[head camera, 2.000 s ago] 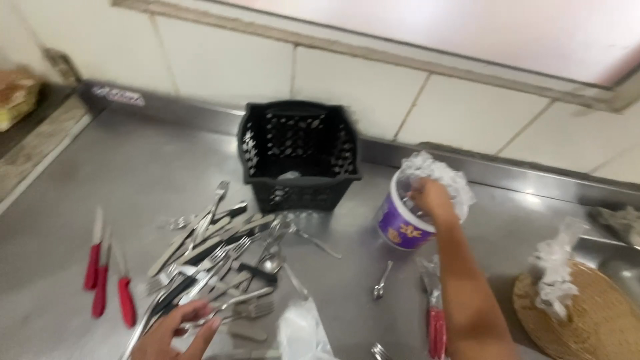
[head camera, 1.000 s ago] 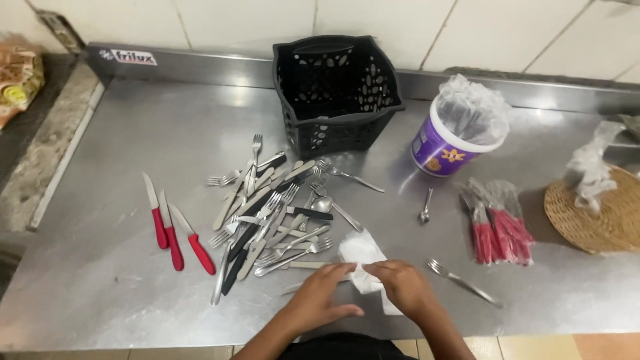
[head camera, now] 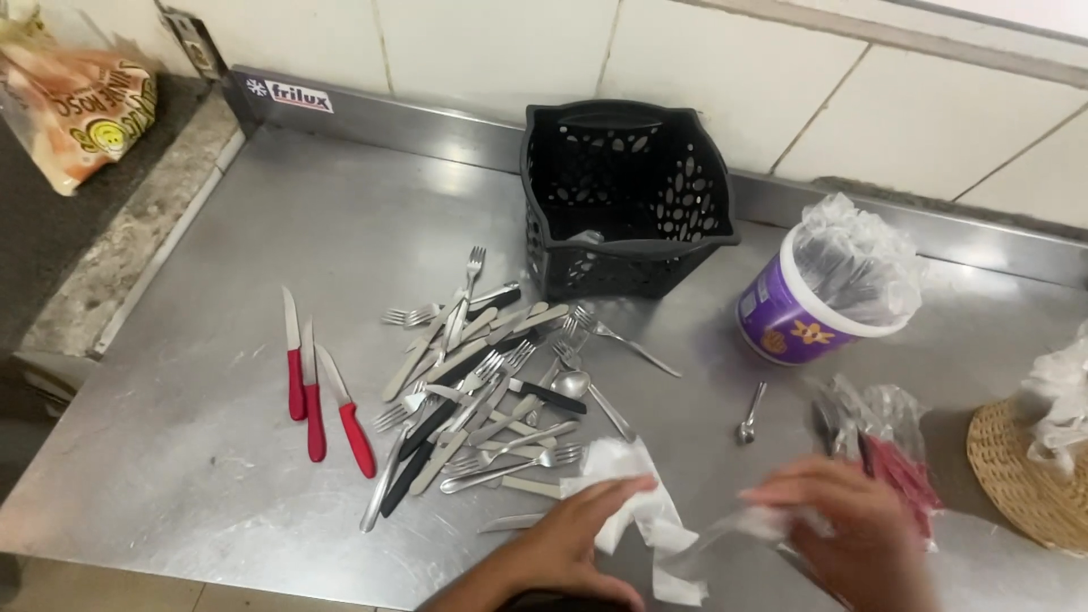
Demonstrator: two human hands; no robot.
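My left hand [head camera: 586,544], thumb and fingers apart, is at the crumpled white paper [head camera: 625,467] near the front of the steel counter. My right hand [head camera: 841,518], blurred, pinches a wisp of clear plastic [head camera: 752,523] to the right of the paper. Beyond my left hand lies a loose pile of forks, knives and spoons [head camera: 484,382]. A fork [head camera: 633,344] points outward from the pile. Past my right hand lie a small spoon [head camera: 748,412] and plastic-wrapped cutlery with red handles [head camera: 901,476], partly hidden by the hand.
A black plastic basket [head camera: 629,246] stands at the back. Right of it is a purple and white bucket [head camera: 782,314] with plastic-bagged cutlery. Red-handled knives [head camera: 314,416] lie at left, a round wicker mat [head camera: 1020,476] at right. A food bag [head camera: 85,119] sits at far left.
Two seconds ago my right hand was in the bucket; one second ago both hands were together at the white paper. Since then my right hand has moved right, away from my left.
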